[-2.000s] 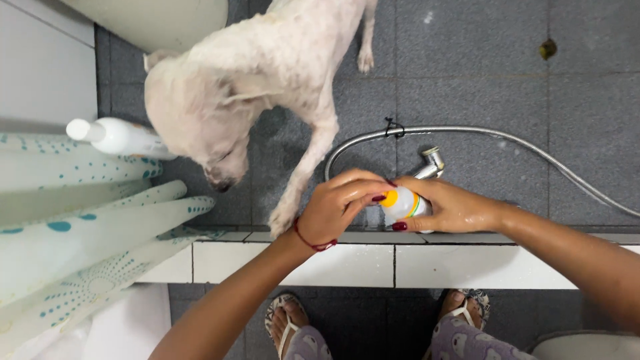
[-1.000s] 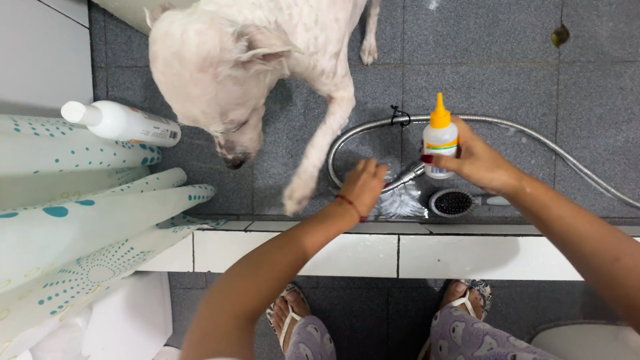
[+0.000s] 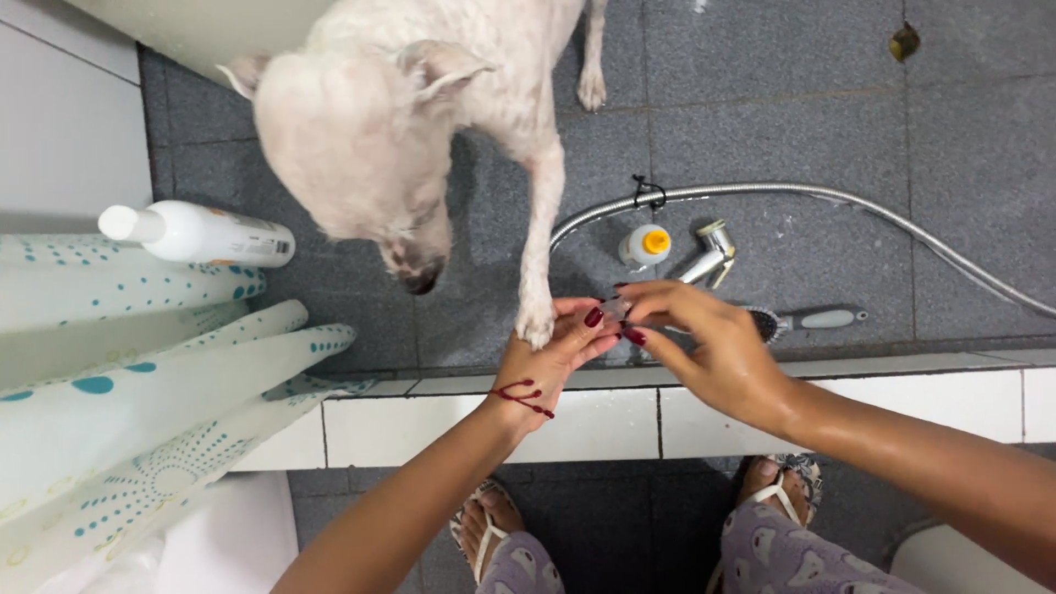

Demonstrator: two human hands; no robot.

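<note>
My left hand holds a small clear, translucent item between thumb and fingers; its exact kind cannot be told. The fingertips of my right hand touch that item from the right. A wet white dog stands at the left with its front paw resting on the back of my left hand. Just beyond my hands a small white bottle with a yellow cap stands on the floor, beside a chrome handheld sprayer. A hairbrush lies partly behind my right hand.
A metal hose curves over the grey tiles. A white-tiled ledge crosses in front of my feet. At the left, a large white bottle lies by a patterned shower curtain. A leaf lies on the floor at the upper right.
The yellow-capped bottle, in my right hand one second ago, now stands on the floor. My right hand has come to my left one, and the dog's paw now rests on my left hand.
</note>
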